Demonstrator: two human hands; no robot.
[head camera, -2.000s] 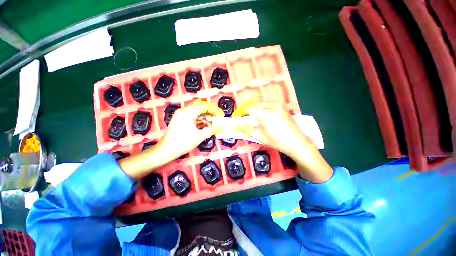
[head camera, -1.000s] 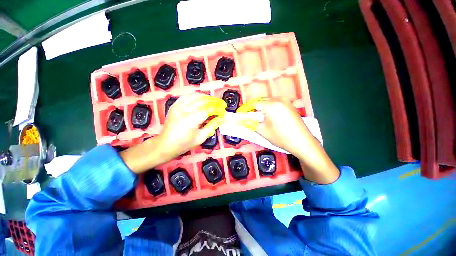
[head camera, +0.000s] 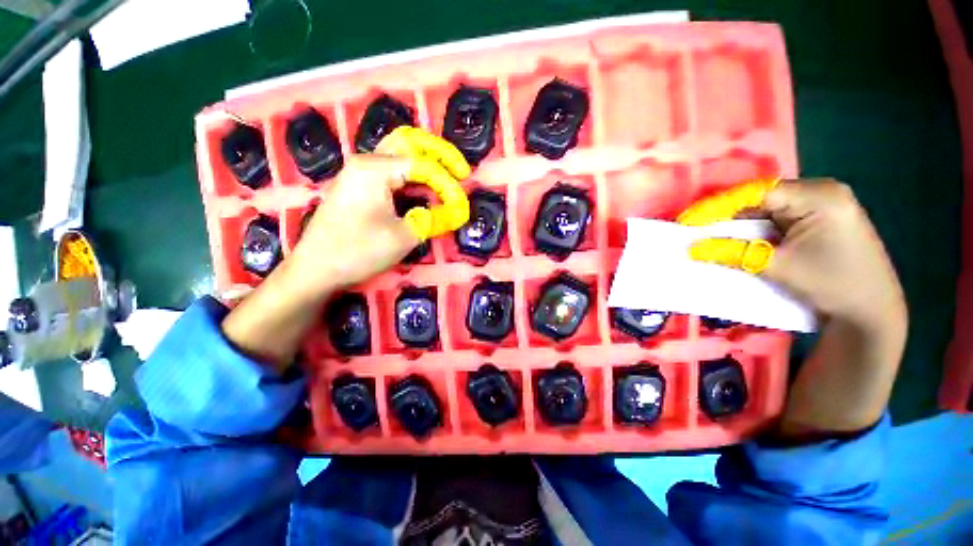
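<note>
A salmon-pink foam tray (head camera: 597, 64) holds rows of glossy black watch cases (head camera: 557, 117); a few pockets at its upper right are empty. My left hand (head camera: 373, 208), with yellow finger cots, is over the tray's left-centre, in the second row. Its thumb and a finger curl together beside a black case (head camera: 482, 222); whether they grip anything is hidden. My right hand (head camera: 816, 240), also in yellow cots, is at the tray's right side. It pinches a flat white wipe (head camera: 694, 277) that lies over the right pockets and partly covers cases below.
White strips lie at the back left (head camera: 171, 27) and left edge (head camera: 66, 139). A steel bowl of yellow finger cots (head camera: 77, 261) and a clear bottle (head camera: 69, 318) stand at left. Dark red foam edges (head camera: 960, 213) show at far right. A thin ring (head camera: 281, 27) lies behind the tray.
My hands have separated from over the tray's middle: the left moved left, the right moved right with the wipe. The tray appears larger, and more cases are uncovered.
</note>
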